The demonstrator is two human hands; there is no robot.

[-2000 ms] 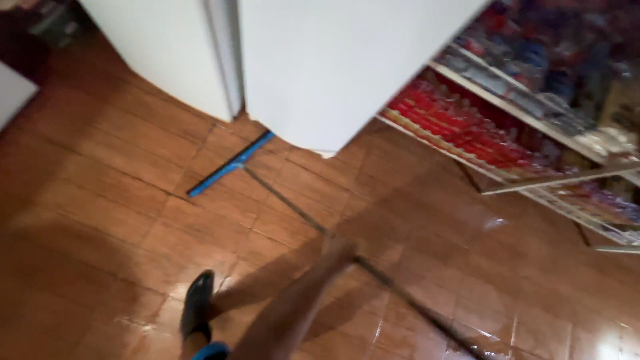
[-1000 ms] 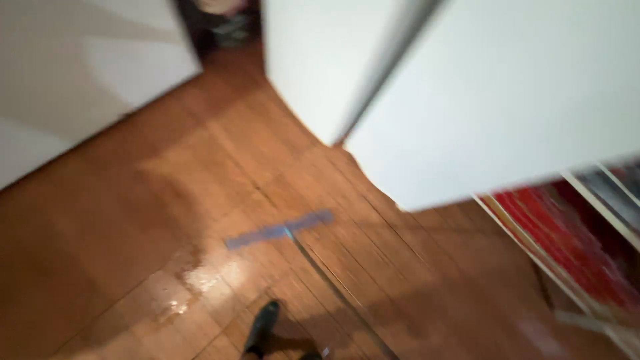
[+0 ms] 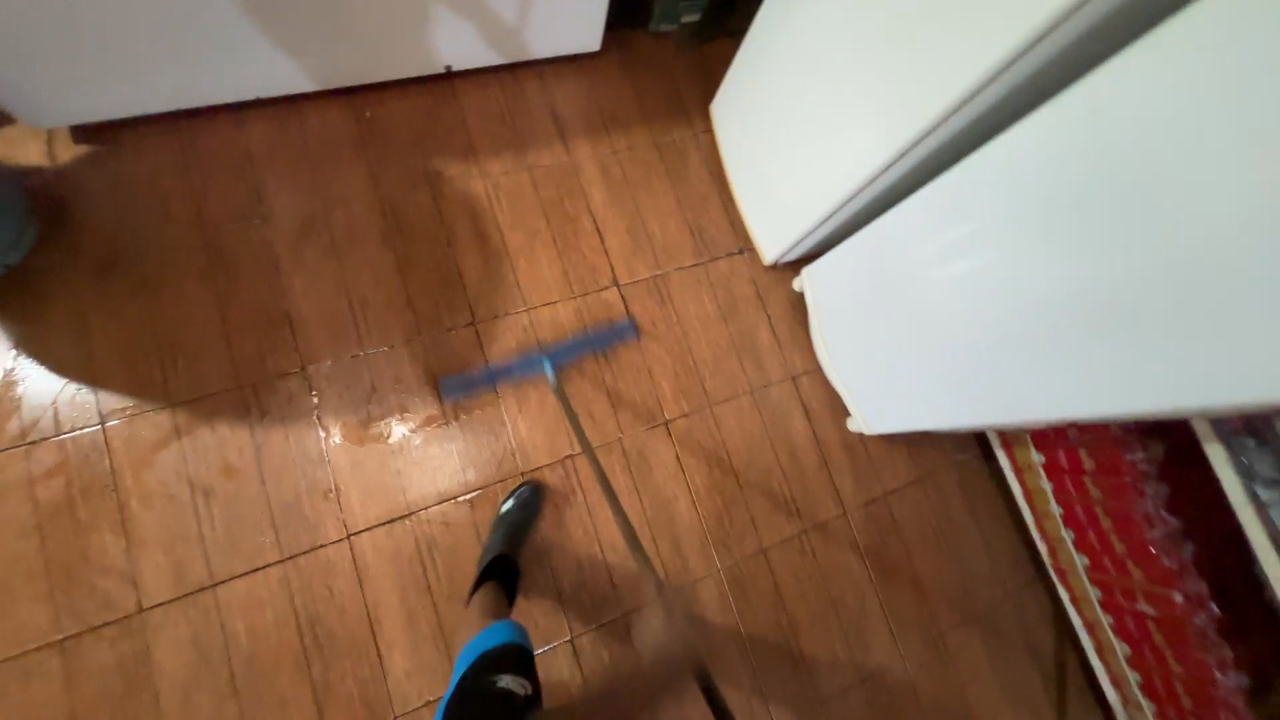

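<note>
A floor squeegee with a blue head (image 3: 540, 360) lies across the brown wood-look tiles, its blade on the floor. Its long thin pole (image 3: 610, 490) runs down to the lower right. My left hand (image 3: 668, 625), blurred, is closed around that pole near the bottom of the view, with the forearm coming from the lower left. The pole's far end is cut off by the bottom edge. My right hand is out of view. Wet, shiny patches (image 3: 385, 430) lie on the tiles left of the squeegee head.
My booted foot (image 3: 515, 510) stands left of the pole. White appliance-like cabinets (image 3: 1050, 280) stand at the right, with a shelf of red packages (image 3: 1130, 560) below them. Another white unit (image 3: 300, 45) is at the top left. A grey object (image 3: 12, 220) shows at the left edge.
The squeegee head has moved away from the white cabinets, beside which it lay two seconds ago, onto floor nearer the wet patches. The view has swung considerably.
</note>
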